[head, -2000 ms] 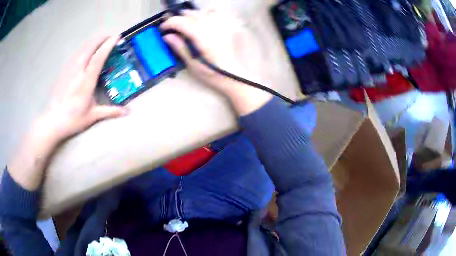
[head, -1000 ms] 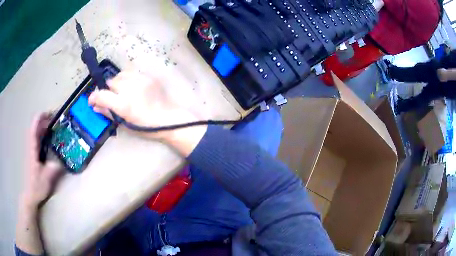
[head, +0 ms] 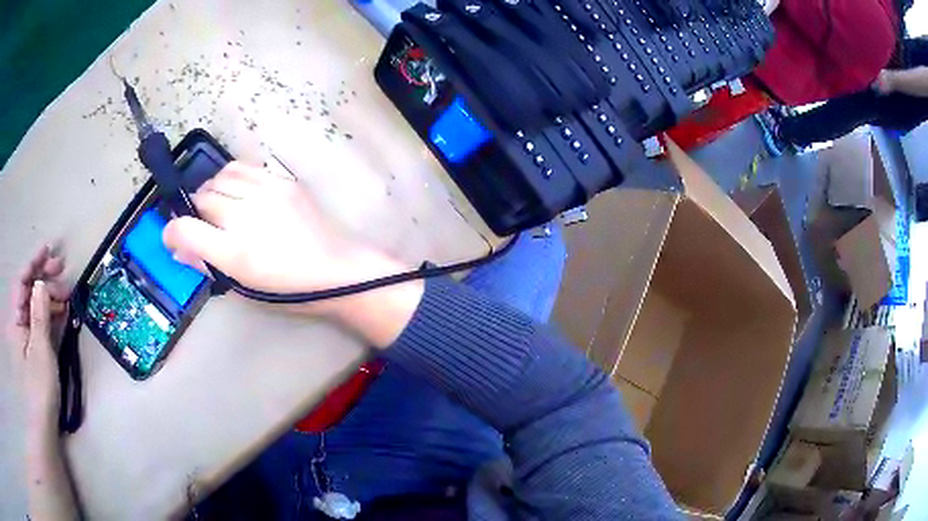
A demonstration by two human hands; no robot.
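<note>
An open black device housing (head: 212,156) lies on the tan work surface, tilted across the left side. It holds a green circuit board (head: 127,310) at its near end and a bright blue battery pack (head: 163,261) in the middle. My right hand (head: 249,229) is closed around the soldering iron (head: 160,153) over the housing; the iron's metal tip points up-left, beyond the housing's far end. My left hand (head: 41,300) is at the left edge beside the housing's board end, fingers curled, seemingly holding nothing. A black strap (head: 69,377) hangs between it and the housing.
Stacked black units (head: 580,92) stand at upper right, the nearest showing a blue battery. Dark specks lie on the tan surface (head: 295,51). The iron's cord (head: 407,275) runs over my right wrist. An open cardboard box (head: 702,387) is below right. Another person's arm (head: 911,83) shows at far right.
My left hand, earlier at the housing, has moved off to its left side. The housing and both hands now show lower left than two seconds ago. My right hand still holds the iron.
</note>
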